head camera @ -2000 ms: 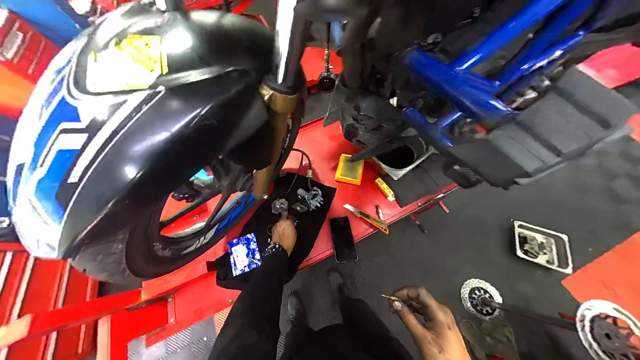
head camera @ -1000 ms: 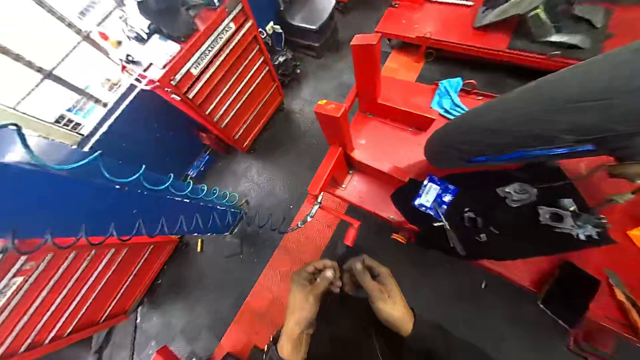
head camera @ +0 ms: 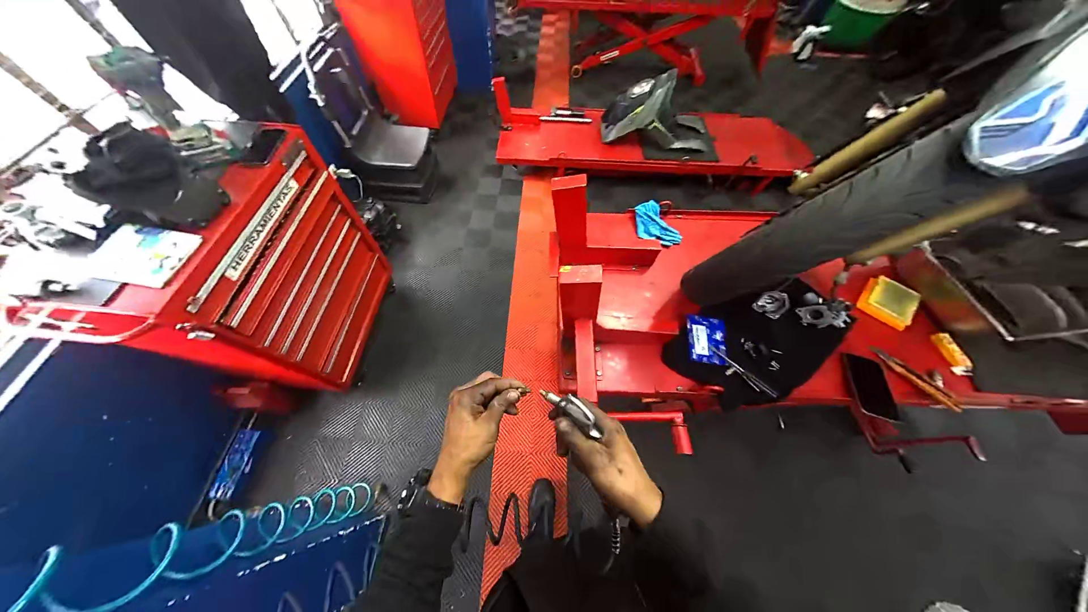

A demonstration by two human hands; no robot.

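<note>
My left hand [head camera: 478, 418] pinches a small brass-coloured part [head camera: 524, 391] between thumb and fingertips. Facing it, a short distance to the right, my right hand [head camera: 605, 450] is closed around an air blow gun [head camera: 580, 416] with its nozzle pointing left at the part. A coiled hose [head camera: 510, 520] hangs below the hands. To the right, on a red motorcycle lift [head camera: 633, 374], a black cloth [head camera: 799, 361] bears a blue packet [head camera: 707, 338], metal parts [head camera: 823, 314] and a thin tool [head camera: 748, 372]. The motorcycle's front tyre [head camera: 765, 229] stands just behind the cloth.
A red tool chest [head camera: 289, 272] stands at left, with a blue panel and a teal coiled hose [head camera: 170, 544] near me. The lift carries a blue cloth [head camera: 656, 223], a phone [head camera: 869, 387] and a yellow box [head camera: 888, 302]. Its red crank handle [head camera: 680, 433] sticks out near my right hand.
The view has turned away from the motorcycle. The blow gun is now in my right hand; two seconds ago that hand held a small brass-coloured piece, and my left hand was over the black cloth.
</note>
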